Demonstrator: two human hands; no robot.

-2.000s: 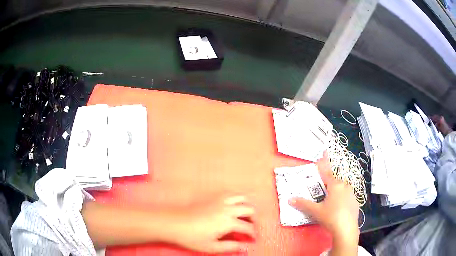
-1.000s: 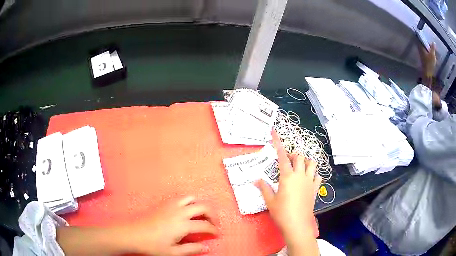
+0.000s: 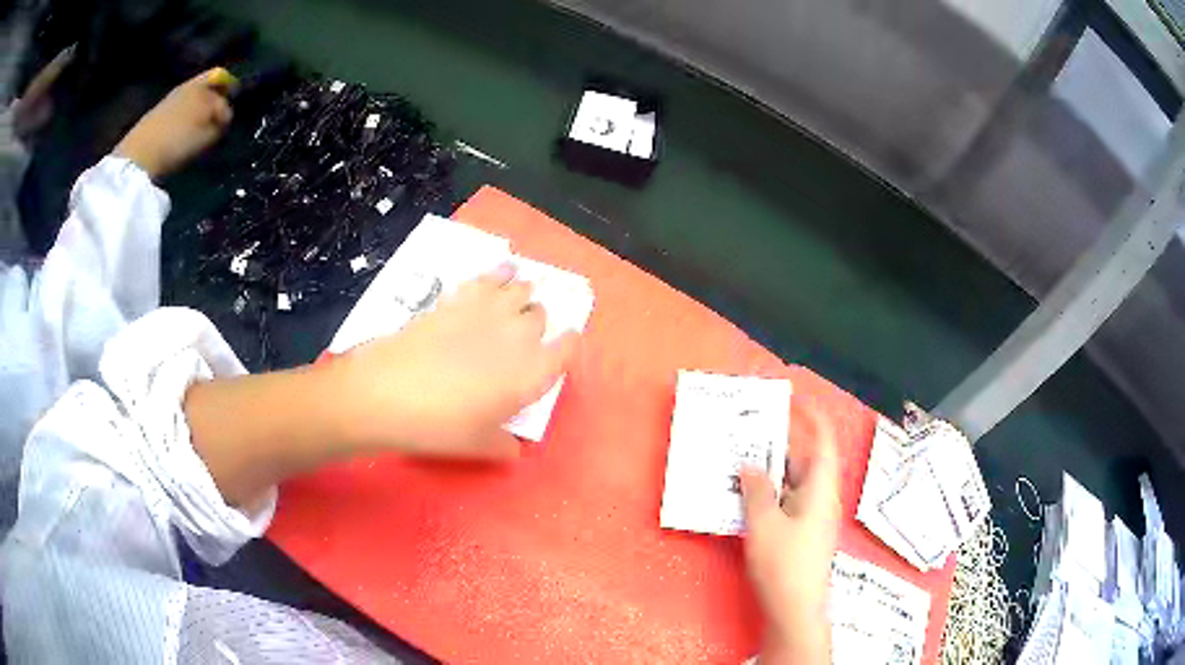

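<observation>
My left hand (image 3: 461, 357) is over the two stacks of white user manuals (image 3: 419, 288) at the left of the red-orange mat (image 3: 611, 585). Its fingertips reach the right stack; whether they grip a manual cannot be told. My right hand (image 3: 795, 533) holds a white QR leaflet (image 3: 708, 448) by its right edge over the mat's right half, thumb on its face. The pile of QR leaflets (image 3: 877, 613) lies at the lower right, partly behind my right hand. A second leaflet pile (image 3: 925, 491) lies at the mat's right edge.
A black box base (image 3: 611, 134) with white paper inside sits on the green belt (image 3: 780, 253). Tangled charging cables (image 3: 325, 182) lie left of the mat, beside a neighbour's hand (image 3: 179, 124). Rubber bands (image 3: 977, 598), bulk leaflets (image 3: 1079, 585) and a pale post (image 3: 1072, 312) are at right.
The view has turned left. My left hand has moved from the mat's front onto the manual stacks. My right hand has drawn a QR leaflet leftward off its pile.
</observation>
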